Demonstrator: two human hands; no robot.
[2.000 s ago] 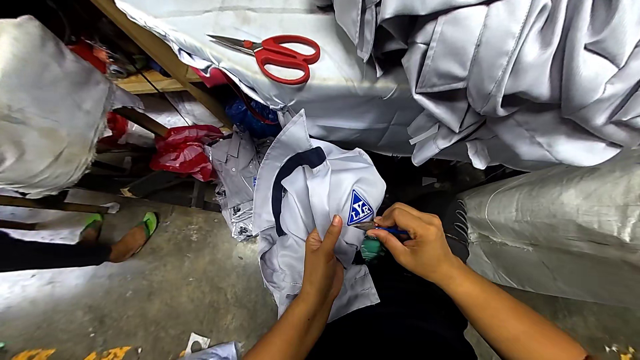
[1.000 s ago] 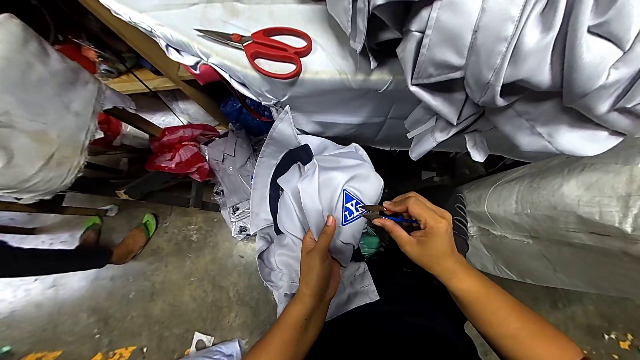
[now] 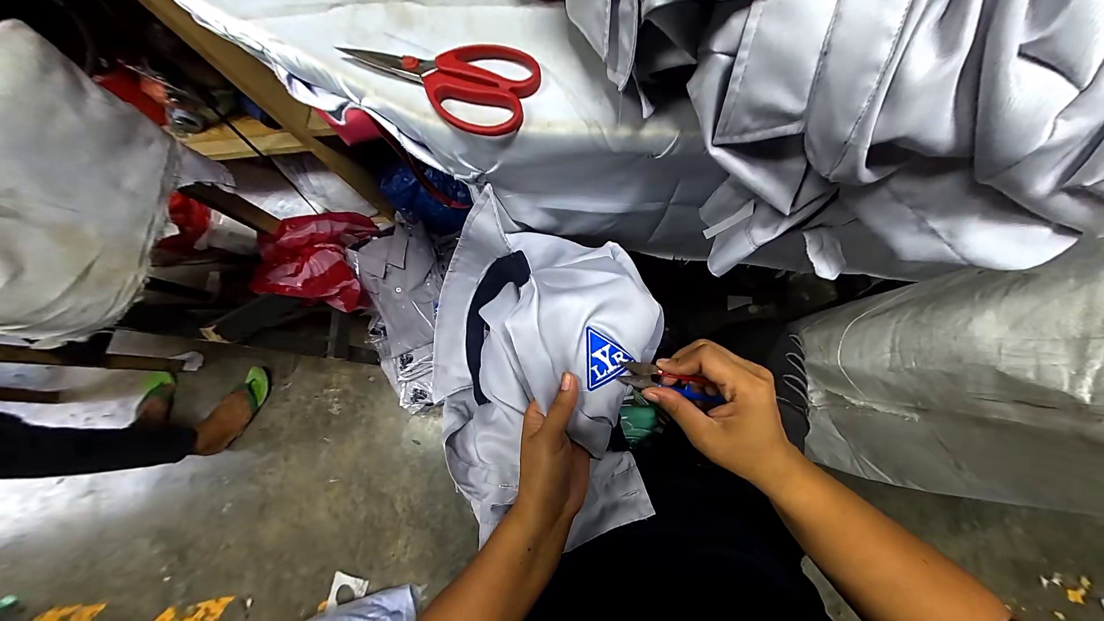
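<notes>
My left hand (image 3: 552, 457) grips a light grey garment (image 3: 561, 302), thumb on top and fingers beneath the cloth. The garment has a dark band along its collar-like edge and a blue triangular patch (image 3: 602, 358) with white letters. Between the fingers and thumb of my right hand (image 3: 733, 414) are small thread snips (image 3: 690, 384) with red and blue handles. Their blades lie at the patch's right edge; whether they touch it I cannot tell. Red-handled scissors (image 3: 474, 86) rest on the white-covered table above.
Grey fabric pieces (image 3: 862, 103) hang over the table (image 3: 595, 172) at the upper right. A covered bulky object (image 3: 966, 379) stands at right. Bagged grey shirts (image 3: 401, 293) and a red plastic bag (image 3: 315, 254) lie left of the garment. Another person's sandalled feet (image 3: 228, 414) are at far left.
The snips have stayed near the patch while my right hand has shifted slightly, and their red handle now shows. My left hand keeps its hold on the garment.
</notes>
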